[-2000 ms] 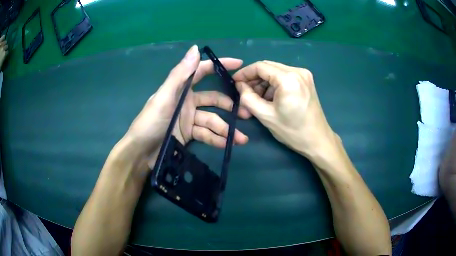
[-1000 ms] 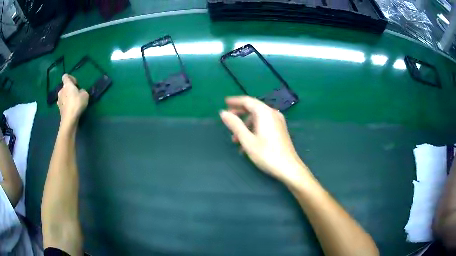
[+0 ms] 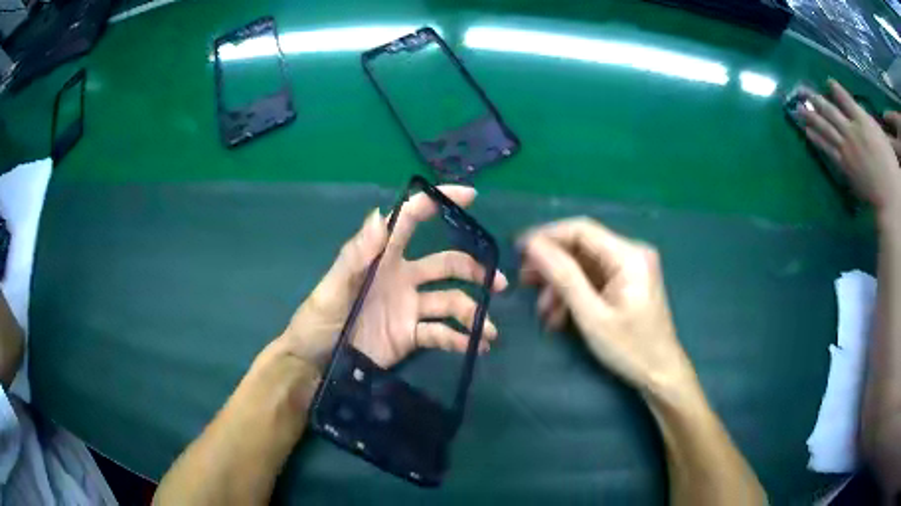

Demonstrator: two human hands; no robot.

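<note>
A black phone middle frame [image 3: 390, 420] is held up over the dark green mat, tilted, with its solid end plate toward me and its narrow end away. My left hand [image 3: 390, 306] holds it from behind and by the side rails, and its fingers show through the open window. My right hand [image 3: 603, 296] is to the right of the frame, apart from it, blurred, with thumb and forefinger pinched together. Whether something tiny is between those fingertips cannot be told.
Two frames lie beyond on the glossy green strip [image 3: 593, 138], one behind the held frame. Another frame [image 3: 67, 119] is at the far left. Another person's hand [image 3: 855, 148] touches a frame at the right. White cloths [image 3: 845, 376] lie at the right edge, a black tray [image 3: 731, 10] at the back.
My left hand has come back from the far left frames and now holds a frame in front of me. My right hand has moved down and right. Another person's hand has appeared at the right.
</note>
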